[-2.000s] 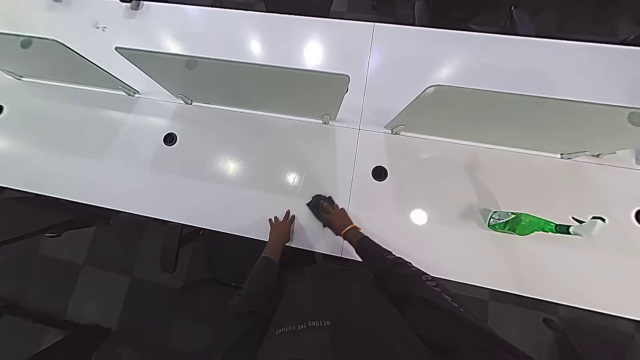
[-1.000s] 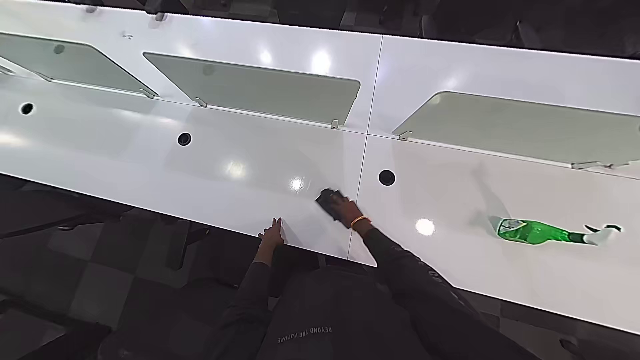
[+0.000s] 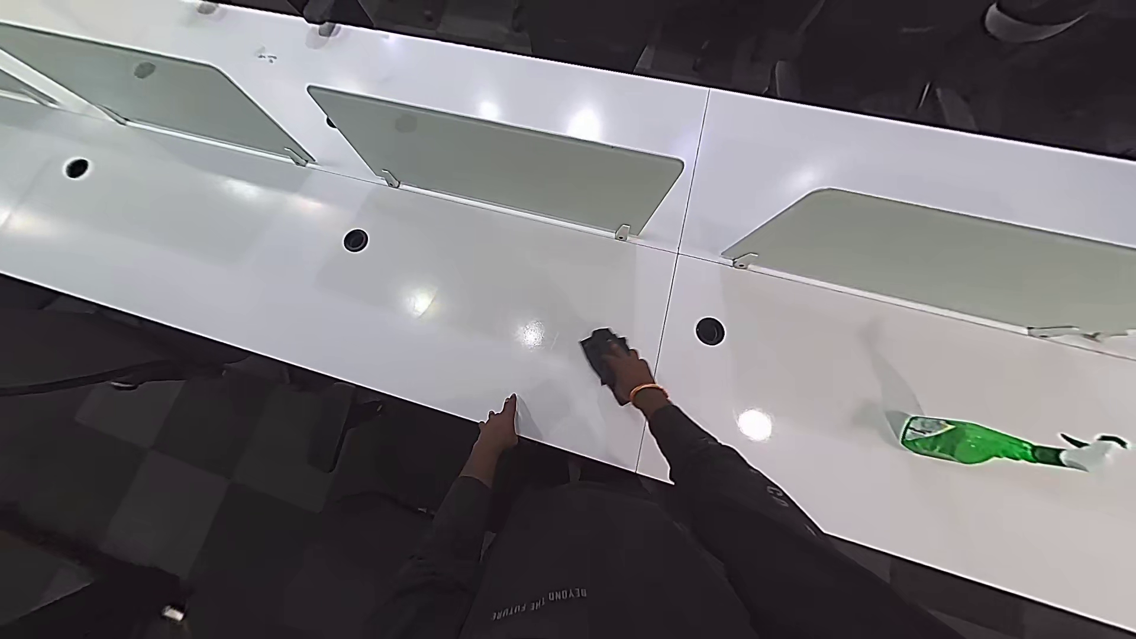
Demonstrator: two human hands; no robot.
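Note:
My right hand [image 3: 628, 371], with an orange band at the wrist, presses a folded black cloth [image 3: 602, 353] on the glossy white desk [image 3: 497, 311], just left of a seam between desk sections. At the desk's near edge is my left hand [image 3: 500, 426], holding nothing, its fingers pointing up toward the edge; whether they touch it is hard to tell. A green spray bottle [image 3: 967, 441] with a white nozzle lies on its side on the desk, well to the right of my right hand.
Frosted glass divider panels [image 3: 506, 160] stand in brackets along the desk's middle, with another panel [image 3: 950, 253] at the right. Round black cable grommets [image 3: 710, 331] are set in the desktop. Dark chairs and a checkered floor [image 3: 177, 479] lie beyond the near edge.
My left hand has drawn back from the desktop to its near edge. My right hand stays on the black cloth, near the seam. The bottle lies as before.

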